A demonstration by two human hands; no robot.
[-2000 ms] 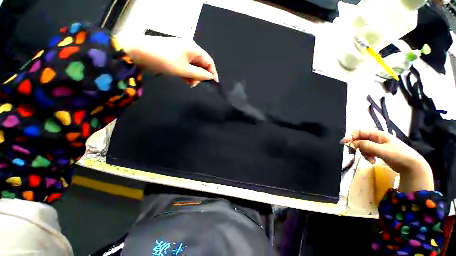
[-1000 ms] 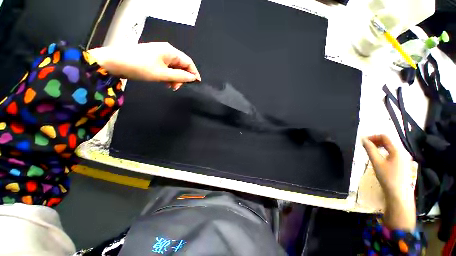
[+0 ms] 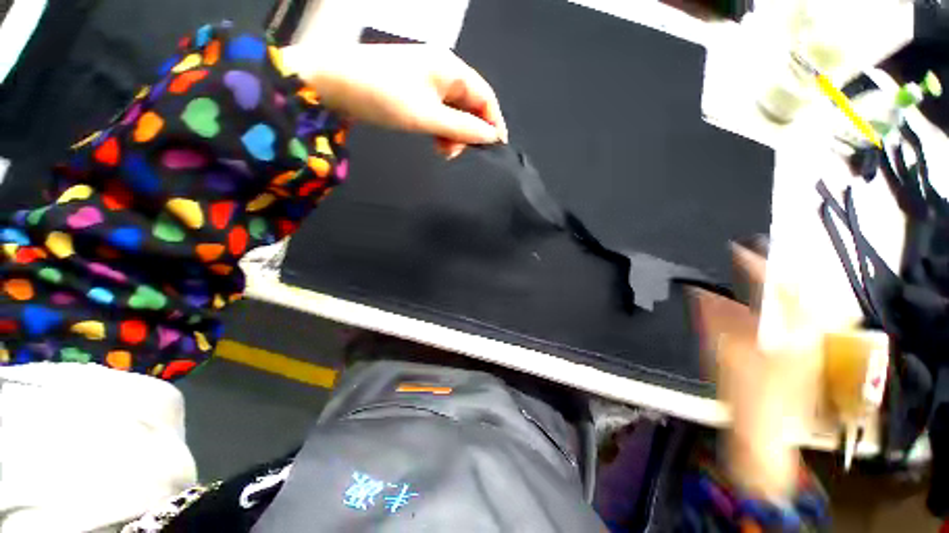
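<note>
A flat black notched panel [image 3: 614, 104] lies on the pale work board [image 3: 499, 359]. Thin black lining fabric [image 3: 447, 239] lies over its front part, its upper edge lifted and wavy, with greyish sheen along it. My left hand [image 3: 416, 94] pinches this edge between thumb and fingertips near the panel's middle. My right hand [image 3: 754, 364] is motion-blurred over the panel's right edge, beside the fabric's right end; whether it grips anything cannot be told. A light grey patch [image 3: 650, 281] shows near the fabric's right end, perhaps a reflection.
A yellow-orange glue bottle [image 3: 855, 370] lies right of my right hand, nozzle towards me. Loose black strips [image 3: 855, 245] and a tangled black pile [image 3: 921, 333] are at right. A yellow-handled tool [image 3: 848, 109] and a green-tipped item [image 3: 916, 92] are by white containers [image 3: 822, 42] at upper right.
My left hand has moved right in view, still pinching the fabric edge. My right hand has moved from beside the panel onto its right edge. The glue bottle now shows more fully.
</note>
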